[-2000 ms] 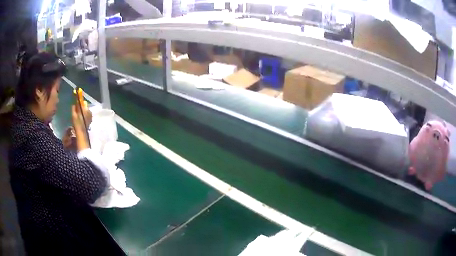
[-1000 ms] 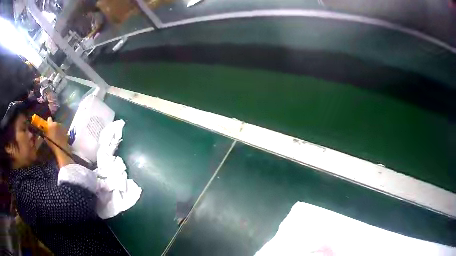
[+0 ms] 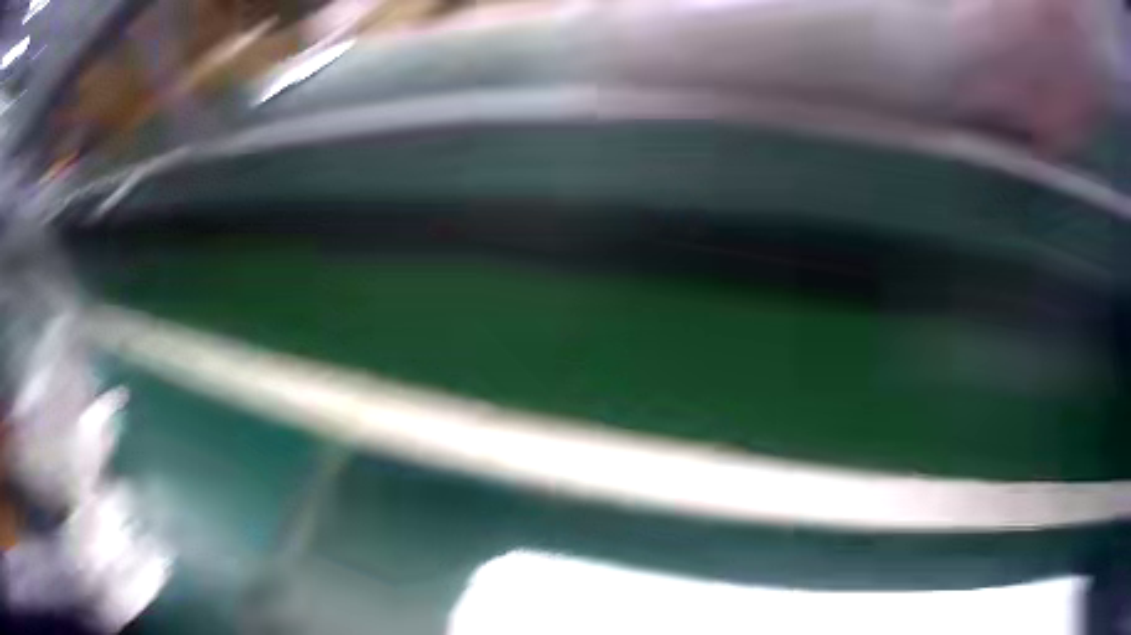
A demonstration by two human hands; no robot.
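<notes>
The picture is strongly blurred. A flat white work cloth (image 3: 769, 608) lies on the dark green bench (image 3: 409, 521) at the bottom, cut off by the lower edge. Nothing can be made out on the part of it that shows. Neither my left hand nor my right hand is in the picture.
Beyond the bench runs a pale edge rail (image 3: 558, 453), then the green conveyor belt (image 3: 558, 335). Crumpled white rags (image 3: 112, 558) lie at the left edge. A blurred pink item (image 3: 1036, 75) is at the top right.
The view has turned right and the neighbouring worker has mostly left the picture at the left. More of the white cloth's width shows now. The picture has become more blurred.
</notes>
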